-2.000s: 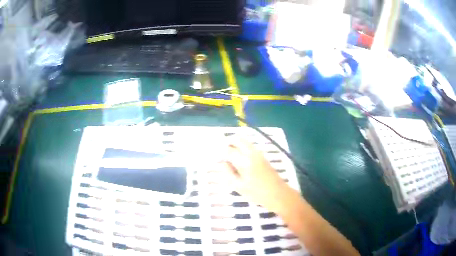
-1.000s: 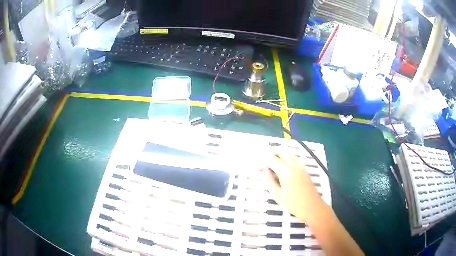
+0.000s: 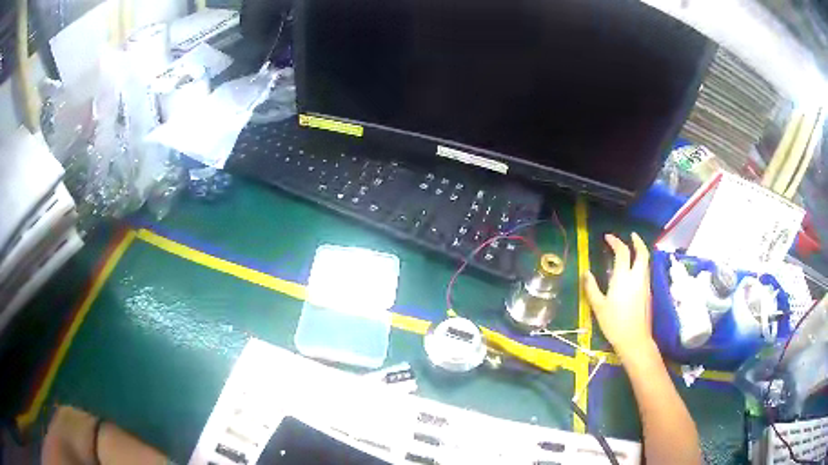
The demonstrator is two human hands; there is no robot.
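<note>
My right hand (image 3: pixel 623 295), bare, is at the black mouse (image 3: pixel 606 252) beside the keyboard, its fingers apart over it. The hand covers most of the mouse, and a firm grip does not show. My left hand or forearm (image 3: pixel 95 442) is cut off at the bottom left edge, and its fingers are not clear. The dark monitor (image 3: pixel 499 82) stands behind the black keyboard (image 3: pixel 381 195). The phone (image 3: pixel 313 445) lies on the white slotted parts tray (image 3: pixel 259 372), which is cut off below.
A round silver fixture (image 3: pixel 456 343), metal cylinder (image 3: pixel 536 298), yellow pen tool (image 3: pixel 527 352) and thin sticks lie mid-mat. The open clear box (image 3: pixel 349 304) is left of the fixture. A blue bin (image 3: pixel 667 313) with white bottles is right of my hand. Plastic bags (image 3: pixel 118 136) lie left.
My right hand has moved from over the tray up to the mouse. The view has tilted up, showing more of the monitor and less tray. Skin now shows at bottom left.
</note>
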